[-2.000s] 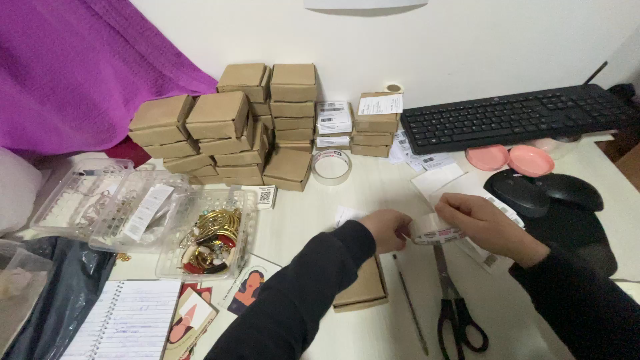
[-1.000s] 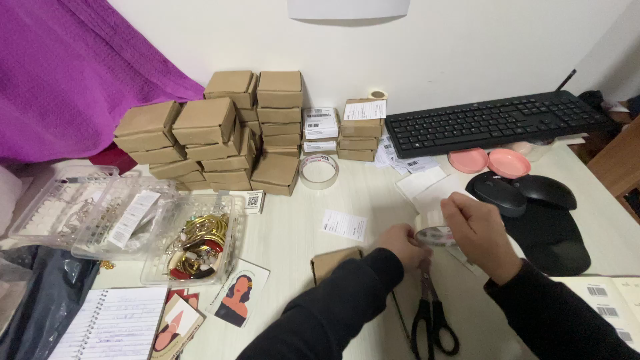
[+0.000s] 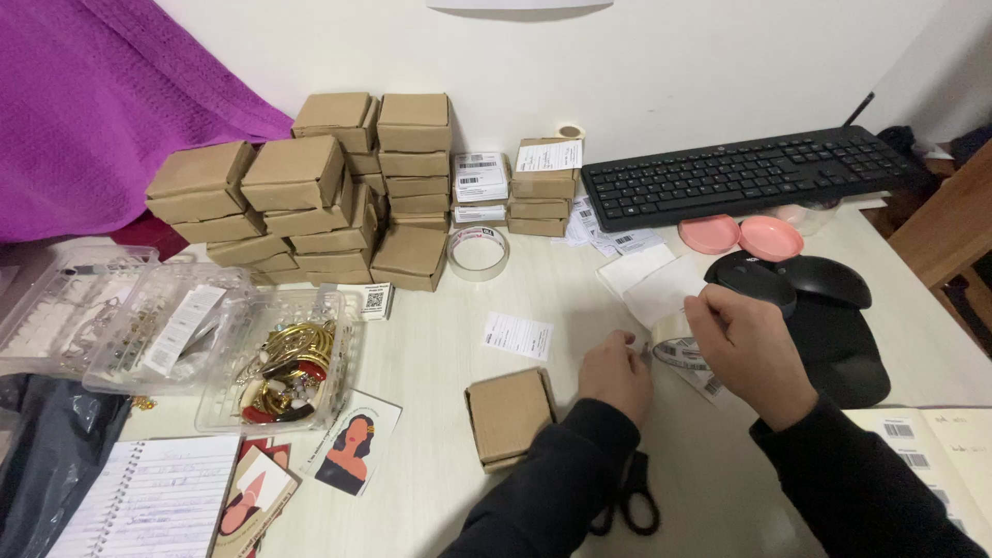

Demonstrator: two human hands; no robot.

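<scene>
My right hand (image 3: 744,349) holds a roll of clear adhesive tape (image 3: 676,345) by its upper edge, over the white papers. Close to its left, my left hand (image 3: 618,372) is bent towards the roll; what its fingers pinch is too small to tell. Black-handled scissors (image 3: 638,496) lie below the left wrist, partly hidden by the sleeve. A small closed cardboard box (image 3: 509,418) lies left of that forearm, and a printed paper slip (image 3: 518,335) lies flat beyond it. Another tape roll (image 3: 478,254) rests beside the stacked boxes.
Stacked cardboard boxes (image 3: 298,174) stand along the wall. Plastic jewellery trays (image 3: 279,364), a spiral notebook (image 3: 147,496) and an illustrated card (image 3: 356,449) are at left. A black keyboard (image 3: 752,174), pink dishes (image 3: 769,237), mice (image 3: 829,280) and a label sheet (image 3: 903,449) are at right.
My left forearm has moved off the small box, which now shows almost whole. The printed slip, mostly hidden two seconds ago, is uncovered. My right hand still holds the tape roll.
</scene>
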